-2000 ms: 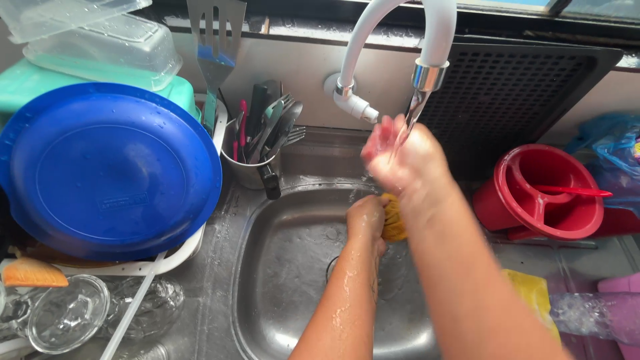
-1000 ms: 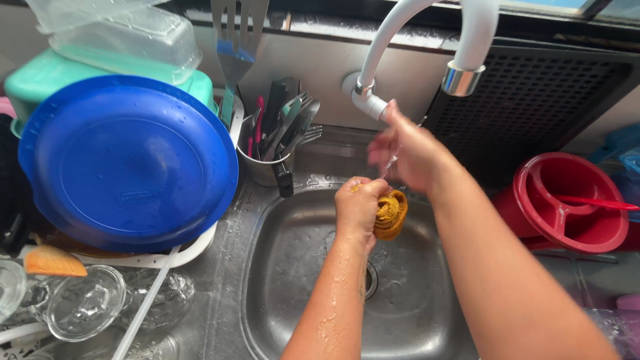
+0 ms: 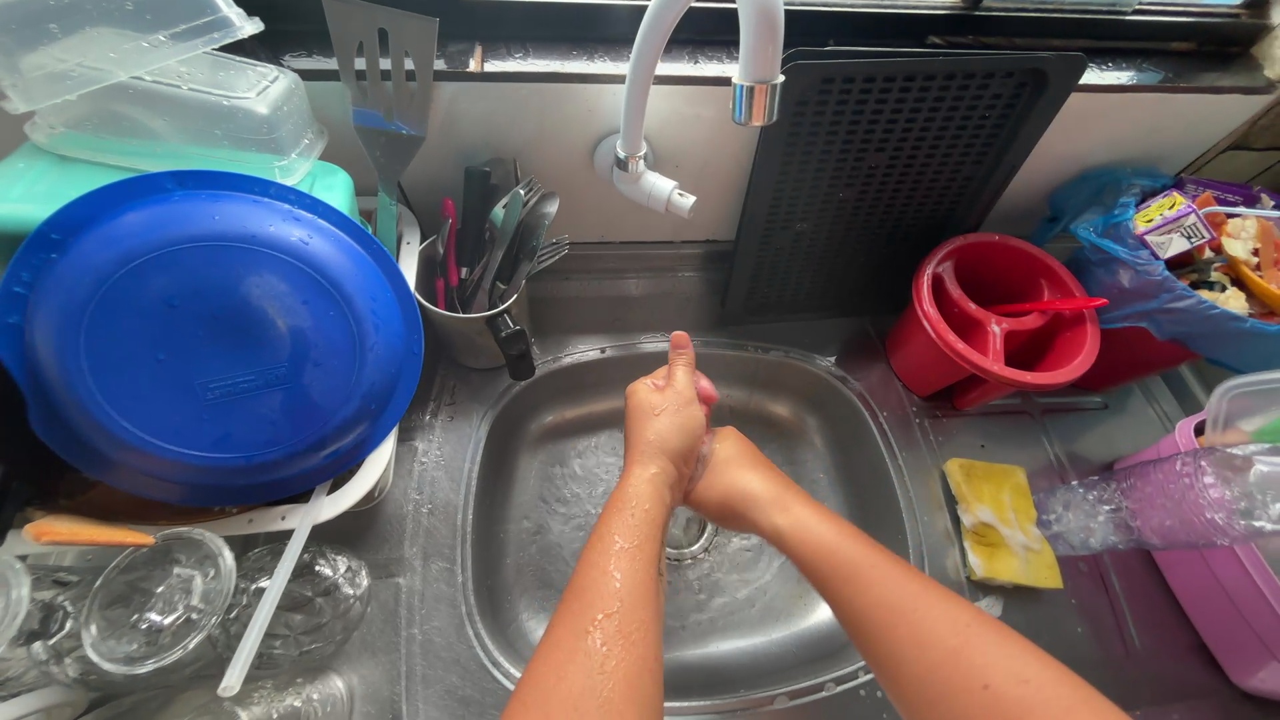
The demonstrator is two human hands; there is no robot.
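My left hand (image 3: 665, 415), wet and with its thumb pointing up, is over the stainless steel sink basin (image 3: 580, 640). My right hand (image 3: 738, 478) presses against its palm side from the right and below. The fingers of both hands are mostly hidden, and no cloth shows between them. Behind them the white faucet (image 3: 760, 60) has no water running from its spout. Under the hands part of the drain (image 3: 690, 535) is visible.
At the left, a blue plastic lid (image 3: 200, 330) leans on a dish rack above glassware (image 3: 160, 600). Behind stands a cutlery cup (image 3: 470, 335). At the right are a red divided holder (image 3: 940, 330), a yellow sponge (image 3: 1000, 520), a plastic bottle (image 3: 1150, 500) and a blue bag (image 3: 1140, 280) of scraps.
My right hand has come down from the faucet to my left hand. The water seen running two seconds ago has stopped. The yellow cloth seen in my left hand earlier is out of sight.
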